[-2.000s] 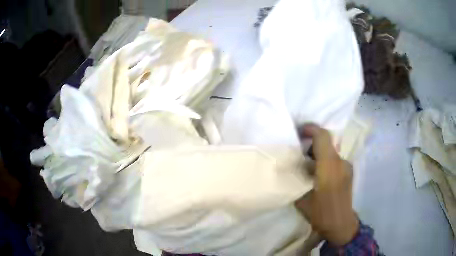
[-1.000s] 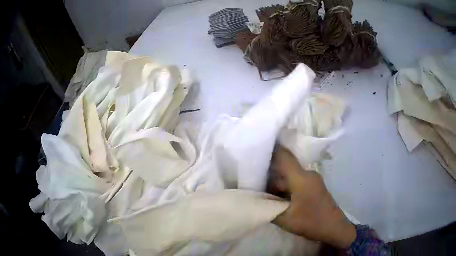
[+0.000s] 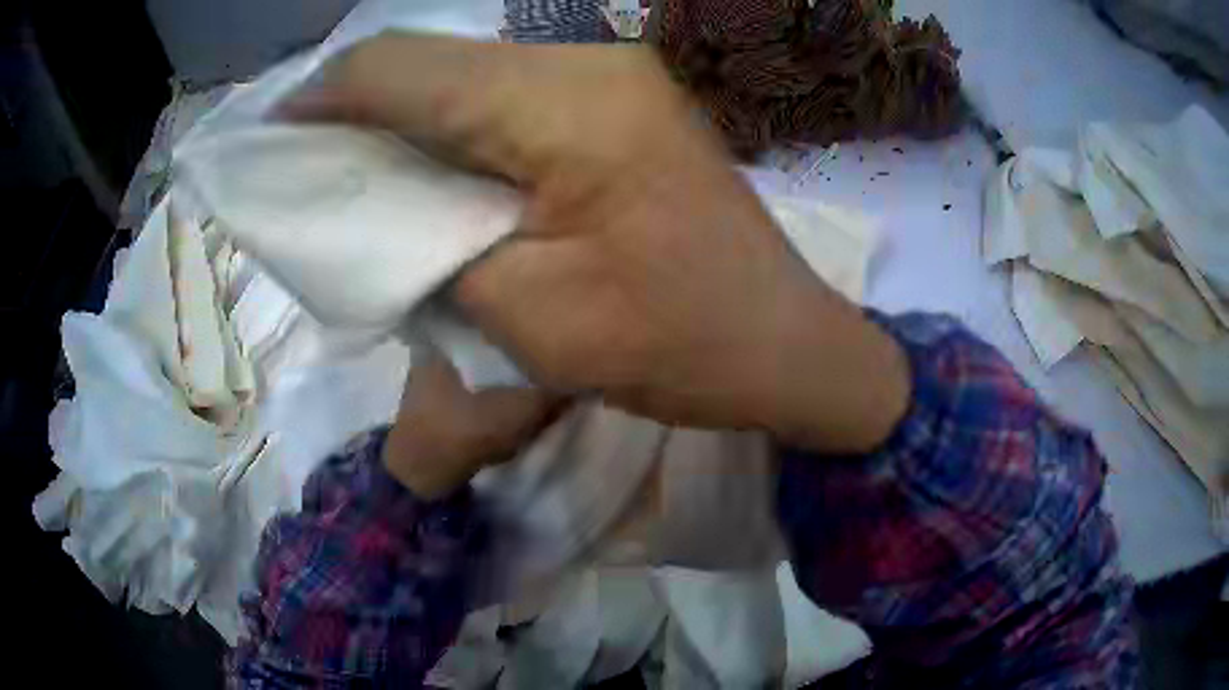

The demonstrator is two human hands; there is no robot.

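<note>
My right hand (image 3: pixel 607 229) is large and close to the camera, reaching left across the view. It grips a white fabric panel (image 3: pixel 337 216) between thumb and fingers. My left hand (image 3: pixel 465 425) is lower and behind it, partly hidden by the right hand and cloth. Its fingers are not clearly seen, so its hold cannot be told. The fabric pile (image 3: pixel 148 445) of white and cream pieces lies at the left. More pale cloth (image 3: pixel 728 620) lies below my forearms at the bottom.
Brown strip bundles (image 3: pixel 795 68) are heaped at the far side, with a grey striped bundle (image 3: pixel 555 19) beside them. A smaller panel stack (image 3: pixel 1119 270) lies at the right on the white tabletop (image 3: pixel 930 256). Dark specks (image 3: pixel 948 206) lie near the brown heap.
My right hand has moved up and left, close to the camera, with white cloth in it. My left hand and sleeve have come into view. The camera view has shifted.
</note>
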